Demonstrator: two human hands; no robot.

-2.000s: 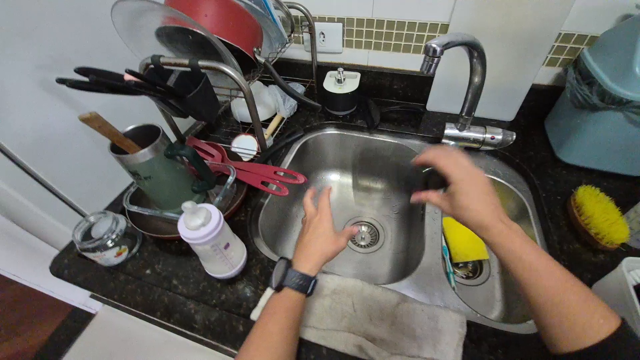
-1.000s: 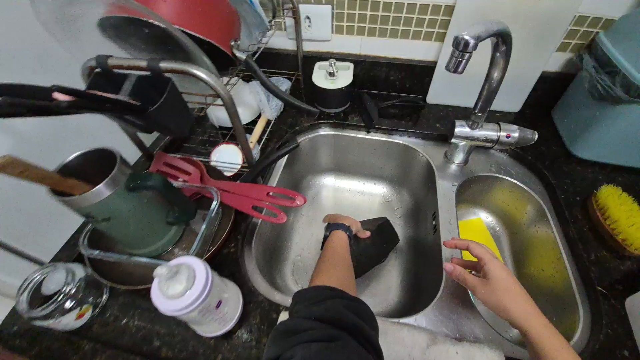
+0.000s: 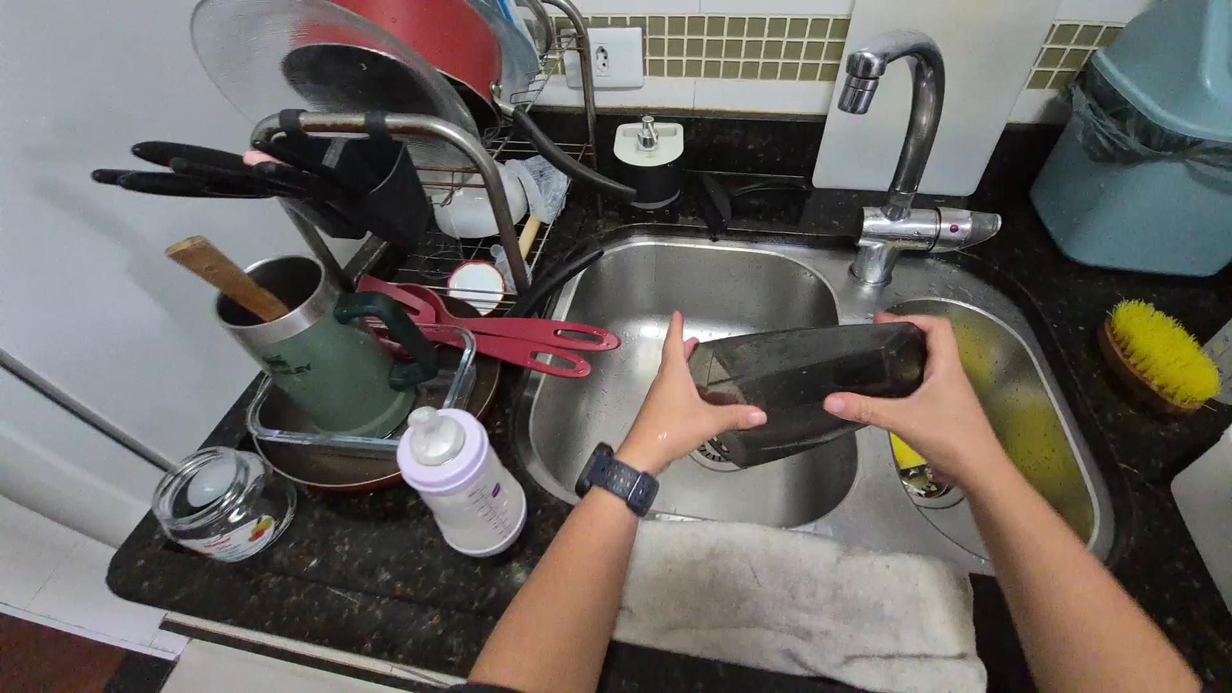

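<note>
A dark, translucent container (image 3: 804, 380) lies on its side in the air above the large steel basin (image 3: 626, 404). At its left end is my left hand (image 3: 679, 404), thumb underneath in view and index finger raised; a dark watch is on that wrist. My right hand (image 3: 919, 404) grips the other end, thumb on the near side. Behind the basins rises the chrome faucet (image 3: 919, 125). Part of a yellow sponge (image 3: 903, 452) shows in the small basin (image 3: 1039, 433), partly hidden by my right hand. A damp grey cloth (image 3: 789, 597) lies along the front edge.
On the left are a baby bottle (image 3: 467, 481), a glass jar (image 3: 226, 510), a green mug (image 3: 322, 356), red utensils (image 3: 520, 337) and a dish rack (image 3: 500, 221) with pans. A yellow-bristled brush (image 3: 1160, 351) and a blue-grey bin (image 3: 1145, 154) stand on the right.
The dark container was down in the large basin under my left hand a second ago; it is now raised between both hands. My right hand has come onto it from beside the small basin.
</note>
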